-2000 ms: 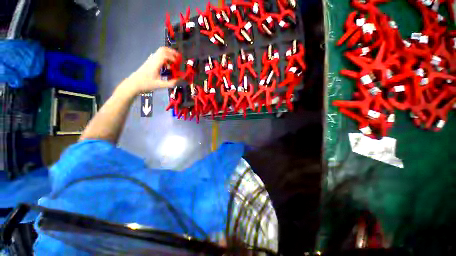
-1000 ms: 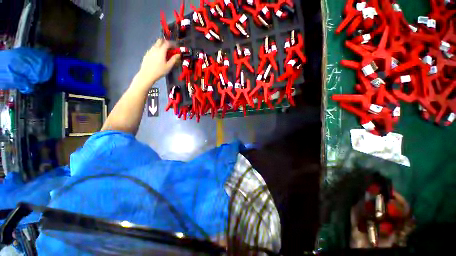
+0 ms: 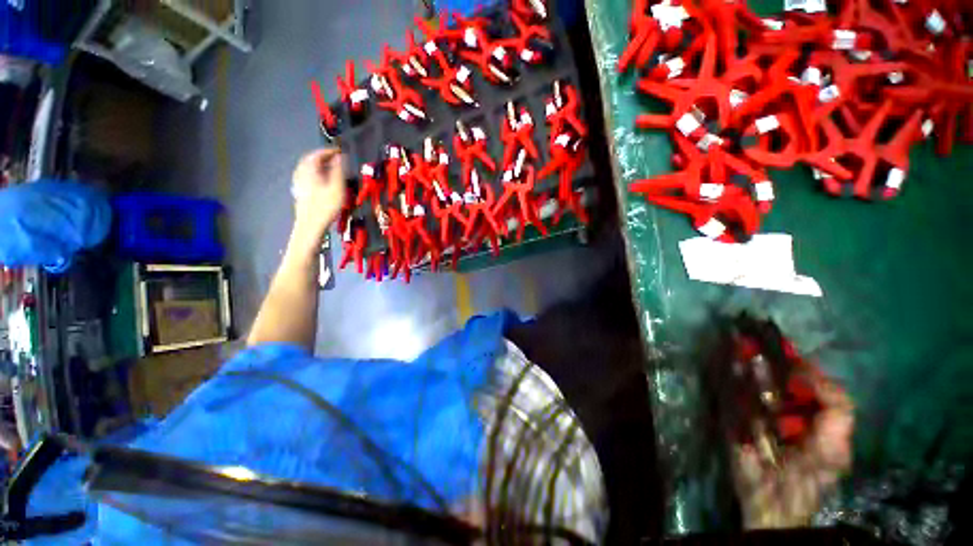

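Note:
Many red spring clamps, each with a small pale or white piece at its jaws, stand in rows in a black gridded tray [image 3: 379, 139]. My left hand [image 3: 318, 190] is at the tray's left edge, fingers bent together; whether they hold a clamp or the tray rim cannot be told. My right hand [image 3: 795, 459] is blurred at the lower right over the green tabletop, closed around red clamps [image 3: 784, 400]; their exact number cannot be told. More red clamps [image 3: 736, 101] lie heaped on the tabletop at the upper right.
A white paper [image 3: 747, 262] lies on the green tabletop [image 3: 907, 277] below the heap. The tabletop's edge runs just right of the tray. At left are a blue stool [image 3: 169, 227], a framed box [image 3: 184, 309] and a blue-covered person or bundle [image 3: 53, 222].
The view has shifted. My right hand has come in from the bottom edge with red clamps and moved up over the tabletop. My left hand has moved from among the left clamps to the tray's edge.

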